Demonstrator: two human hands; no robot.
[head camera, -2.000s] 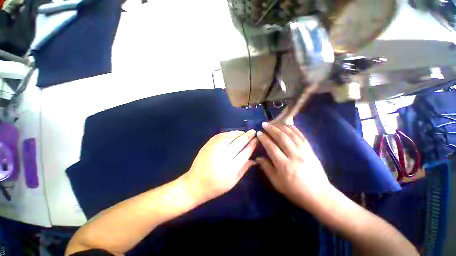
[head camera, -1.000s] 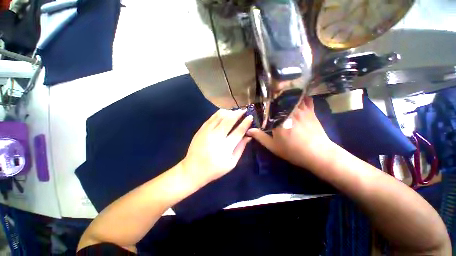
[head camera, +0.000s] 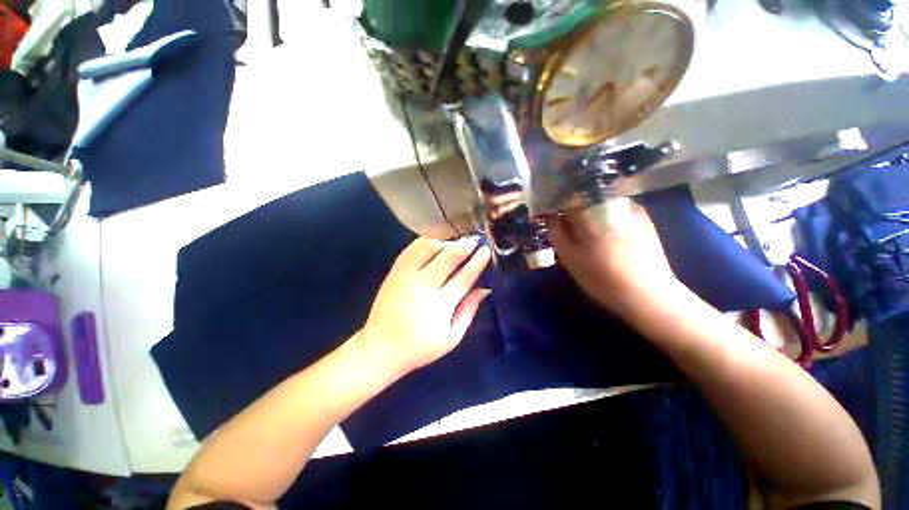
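Note:
A navy garment panel (head camera: 269, 289) lies on the white table under both hands and runs beneath the sewing machine head (head camera: 419, 149). My left hand (head camera: 424, 299) lies on the panel just left of the needle area, its fingertips together at the cloth. A small dark piece shows at these fingertips, too blurred to make out. My right hand (head camera: 608, 254) is on the cloth right of the needle area, its fingertips partly hidden behind metal parts. A chrome guard (head camera: 496, 149) hides the needle. A dark thread runs down the machine head.
A gold-rimmed dial (head camera: 618, 75) sits on the machine. Red-handled shears (head camera: 819, 304) lie at the right, near bundled navy cloth (head camera: 882, 234). Stacked navy panels (head camera: 164, 139) with a pale blue piece (head camera: 115, 100) lie upper left. A purple box (head camera: 30, 344) and purple bar (head camera: 88, 357) are far left.
The view has shifted, showing more of the dial and green machine top. My right hand has moved from beside my left hand to the right side of the needle area. My left hand stays on the panel.

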